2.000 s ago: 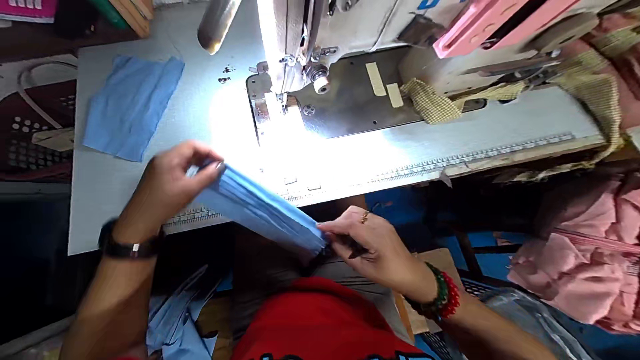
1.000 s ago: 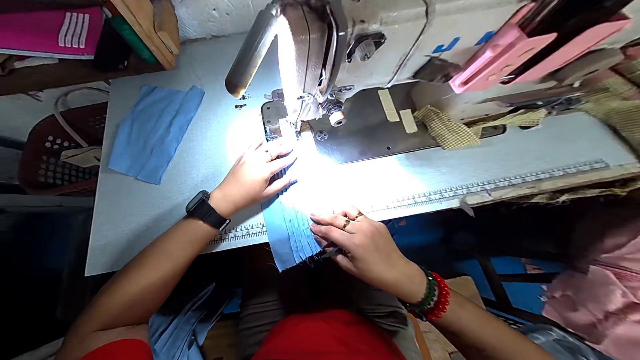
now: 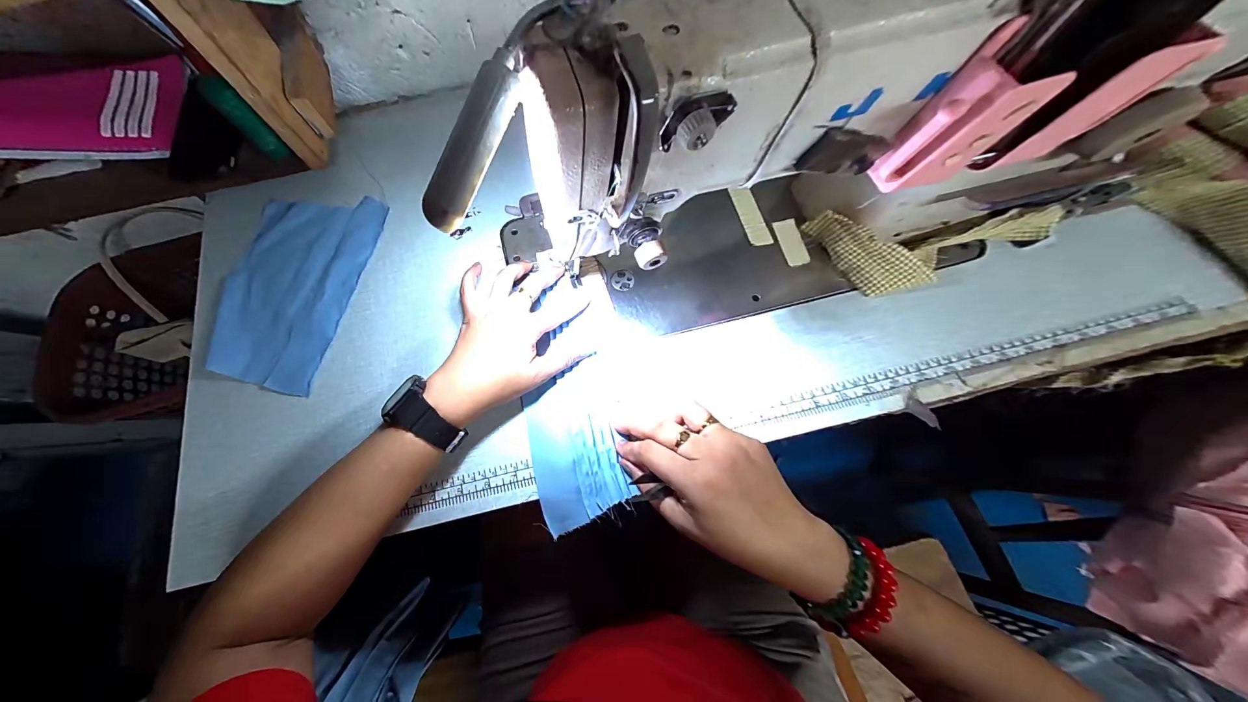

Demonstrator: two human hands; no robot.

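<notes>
A strip of pleated blue fabric (image 3: 575, 458) runs from the sewing machine's presser foot (image 3: 575, 268) down over the table's front edge. My left hand (image 3: 512, 336) lies flat on its upper part with fingers spread, close to the needle area. At the strip's lower right edge, my right hand (image 3: 697, 468) pinches the fabric, and a small dark pointed tool (image 3: 645, 480) shows between its fingers. Glare from the machine's lamp (image 3: 473, 141) washes out part of the cloth and the fingertips.
Another blue fabric piece (image 3: 297, 292) lies on the table's left side. A red plastic basket (image 3: 107, 341) stands beyond the left edge. Yellow checked cloth (image 3: 868, 253) lies by the machine bed, below a pink holder (image 3: 965, 117). A printed ruler (image 3: 877, 385) follows the front edge.
The pleated strip, held between both hands in front of the table two seconds ago, now lies under the machine head. My left hand has moved to the needle area and spread its fingers.
</notes>
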